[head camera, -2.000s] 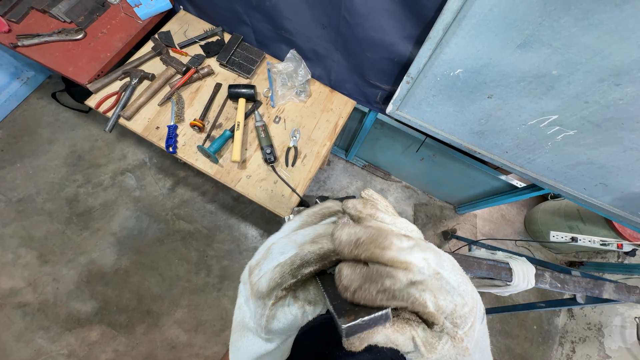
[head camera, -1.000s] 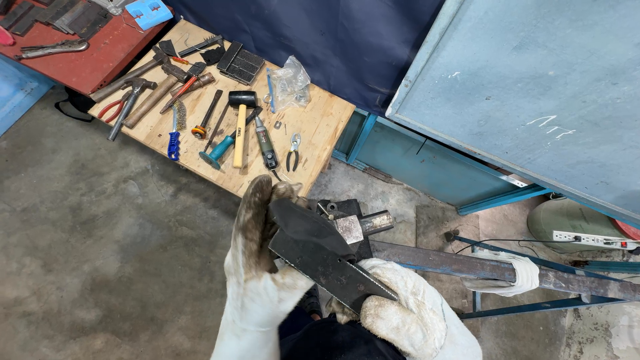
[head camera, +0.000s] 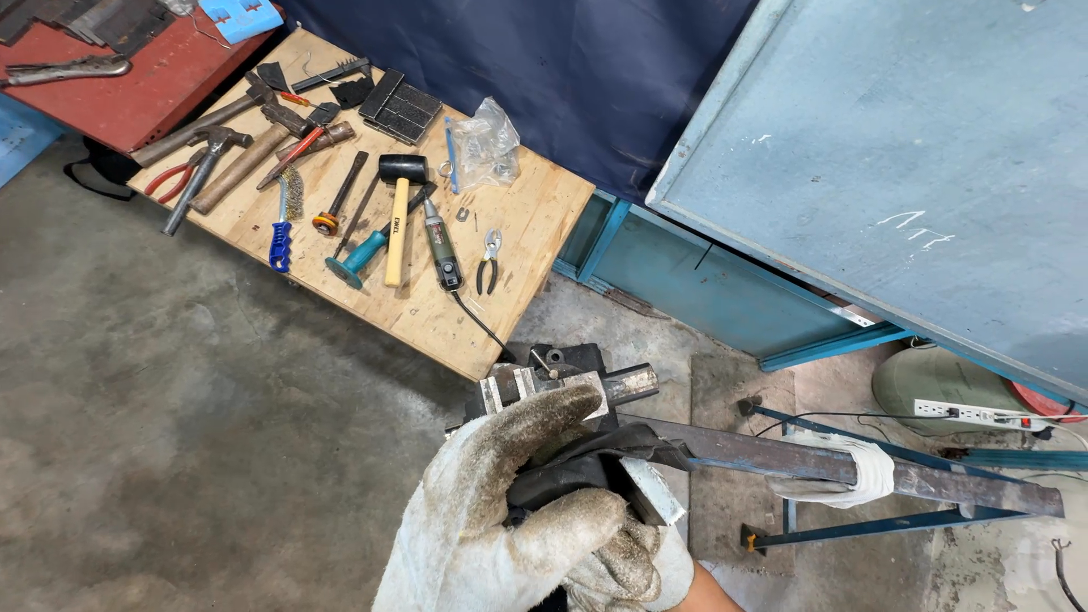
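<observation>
A soiled white work glove covers my left hand (head camera: 501, 501), its fingers curled round a black cloth (head camera: 578, 467) at the lower middle. Beneath and to the right, my gloved right hand (head camera: 633, 565) is closed at the lower end of a flat metal piece (head camera: 653, 491), whose pale edge shows beside the cloth. The cloth lies against the metal piece, and both hands hide much of the two. Just beyond my left hand's fingertips is a bench vise (head camera: 552, 378); its near side is covered by the glove.
A wooden table (head camera: 340, 293) holds hammers, a rubber mallet (head camera: 399, 212), a wire brush (head camera: 282, 229), a rotary tool (head camera: 442, 246) and pliers (head camera: 491, 259). A steel stand (head camera: 748, 450) with cloth tied round it reaches right. A power strip (head camera: 977, 414) lies by a green tank (head camera: 918, 382).
The dark metal piece has turned between my hands, with its pale edge now on the right. My left hand has moved over the black cloth, and my right hand has gone lower, beneath it.
</observation>
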